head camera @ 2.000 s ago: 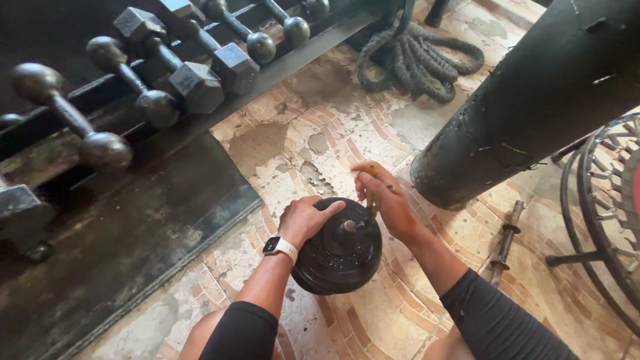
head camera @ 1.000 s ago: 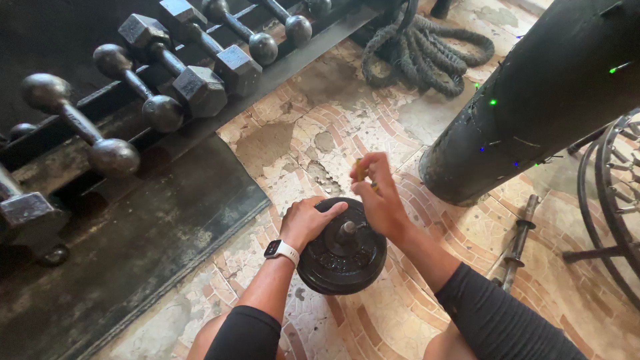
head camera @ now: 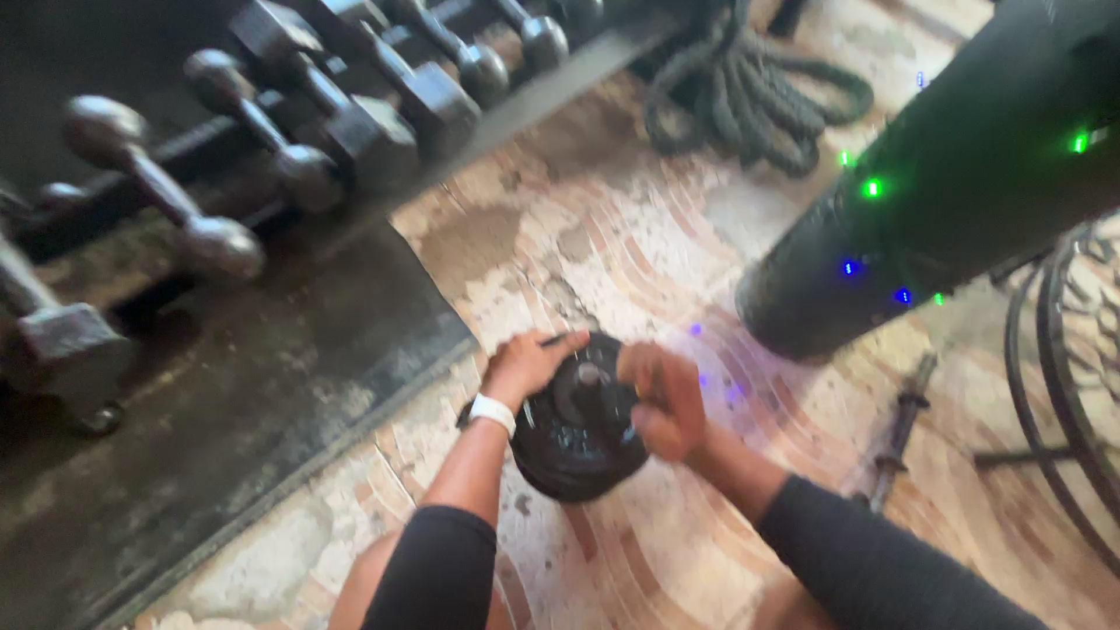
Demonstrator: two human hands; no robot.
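Note:
Black round weight plates lie stacked on the tiled floor, with the metal end of a bar standing up through their middle. My left hand grips the rim of the stack at its upper left, a watch with a white strap on the wrist. Beside the bar's end, at the right side of the plates, my right hand is curled. It is blurred, and a small brownish thing shows between its fingers, too unclear to name.
A rack of metal dumbbells runs along the upper left above a black mat. A coiled thick rope lies at the top. On the right are a black column with small lights, a short dumbbell bar and a round metal frame.
My right hand has come down from above the plates' upper right to beside the bar's end. My left hand stays on the rim. Green and blue lights glow on the column, unlit two seconds ago.

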